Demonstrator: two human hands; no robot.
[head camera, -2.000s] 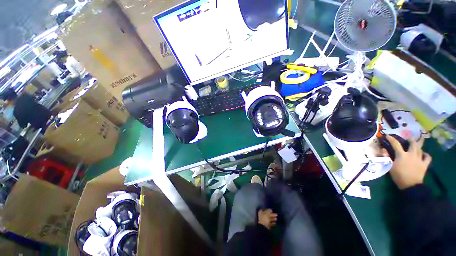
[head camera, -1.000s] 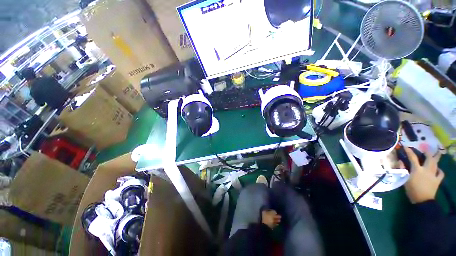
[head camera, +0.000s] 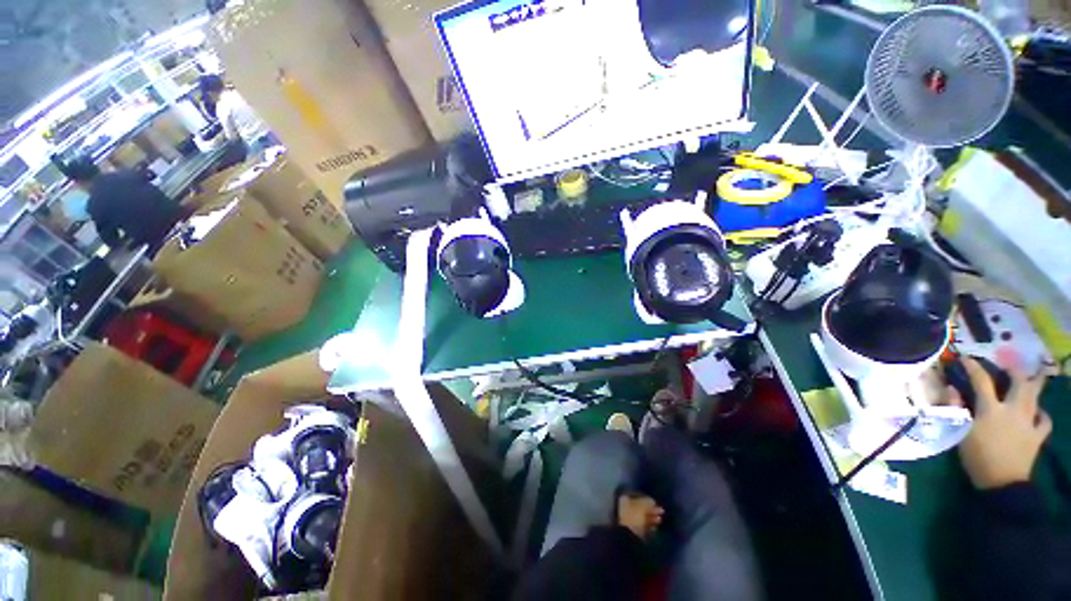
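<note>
My right hand (head camera: 1004, 429) rests over a black computer mouse (head camera: 977, 378) on a cartoon mouse pad (head camera: 1004, 335) at the right. My left hand (head camera: 638, 514) lies in my lap with its fingers curled; whether it holds anything cannot be seen. A white dome camera with a black ball head (head camera: 890, 308) stands just left of my right hand. A second camera with a lit ring of LEDs (head camera: 679, 272) and a smaller one (head camera: 475, 270) stand on the green bench. The monitor (head camera: 599, 82) shows a mostly white picture with a dark round shape at the top right.
A black keyboard (head camera: 570, 230) and a black rounded box (head camera: 405, 202) lie below the monitor. A yellow ring on blue (head camera: 758, 194), a fan (head camera: 938, 78) and a long parts box (head camera: 1016, 223) are at right. An open carton (head camera: 388, 505) holds several cameras. A person (head camera: 123, 206) is at far left.
The view has swung left, so the bench things appear further right. My right hand stays at the mouse, and my left hand stays in my lap. The cameras have not visibly moved on the bench.
</note>
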